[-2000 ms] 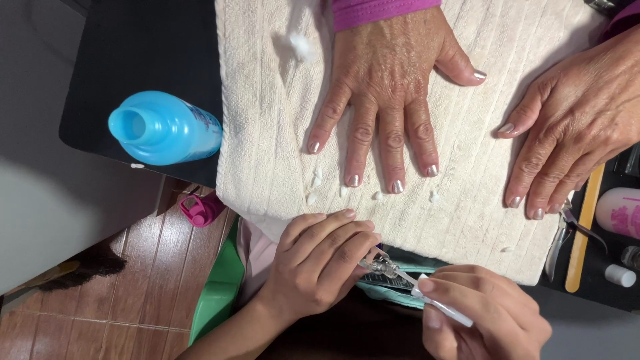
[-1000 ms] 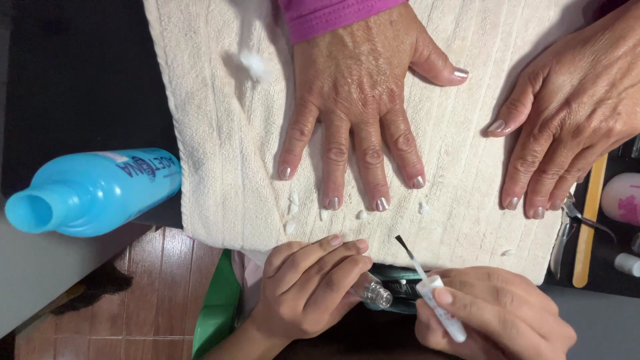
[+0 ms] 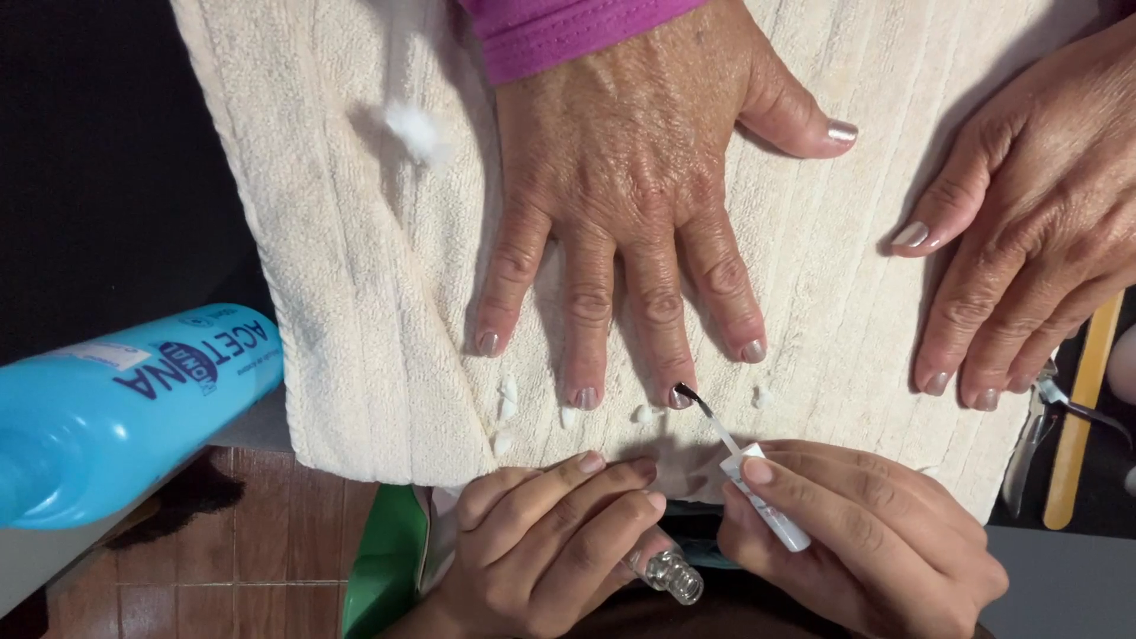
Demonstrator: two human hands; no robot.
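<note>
My right hand holds a nail polish brush by its white cap. The dark bristles touch a fingernail of another person's spread hand, which lies palm down on a cream towel. My left hand is closed around a small clear glass polish bottle, its neck uncapped and pointing to the lower right. The other person's second hand rests on the towel at the right. Their visible nails have a shiny, silvery-pink coat. Several small white cotton bits lie near the fingertips.
A blue acetone bottle is at the left, beside the towel. A white cotton tuft shows over the towel's upper left. A yellow nail file and metal tools lie at the right edge. Below left is a tiled floor.
The brush, at the bottle's neck two seconds ago, came away from it and now touches the other person's nail. My left hand has kept hold of the bottle. The view has shifted and moved closer.
</note>
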